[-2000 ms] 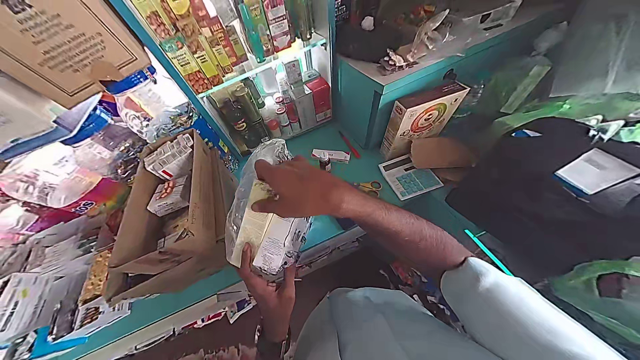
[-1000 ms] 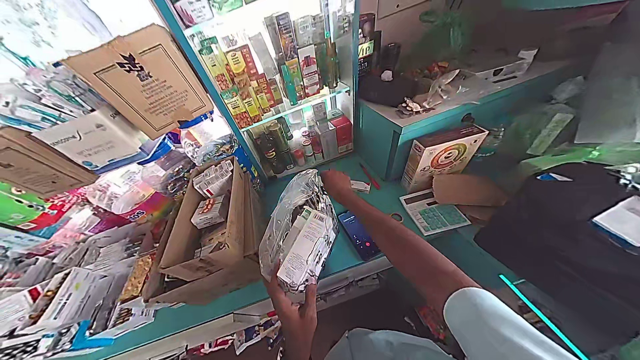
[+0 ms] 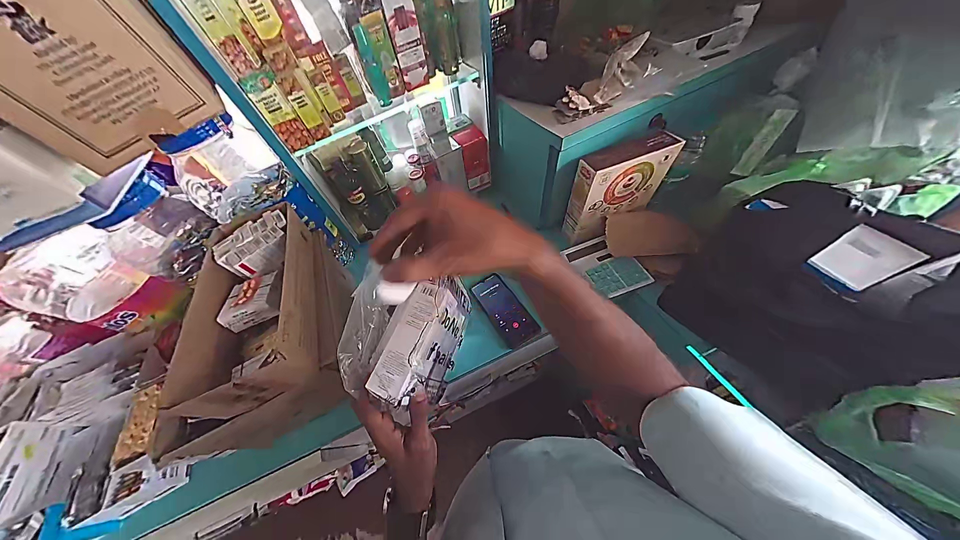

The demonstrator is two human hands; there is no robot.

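A clear plastic bag (image 3: 361,330) holds white printed cartons (image 3: 412,341). Below it, my left hand (image 3: 405,442) grips the lower end of the bag. My right hand (image 3: 457,236) is over the bag's upper end, blurred, with its thumb and fingers curved around a small white item (image 3: 395,291); whether that item is loose or part of the bag's contents, I cannot tell. A smartphone (image 3: 505,310) with a lit screen lies on the teal counter (image 3: 480,360), just right of the bag.
An open cardboard box (image 3: 307,330) with small cartons stands at the left. Behind are glass shelves (image 3: 390,116) of bottles and boxes. A calculator (image 3: 611,274) lies beside an upright printed box (image 3: 622,180) at the right. A black bag or cloth (image 3: 772,300) lies farther right.
The right hand has lifted from beside the bag's upper end to above it since one second ago. The phone, in view one second ago, is not visible in the earliest frame. The view has shifted.
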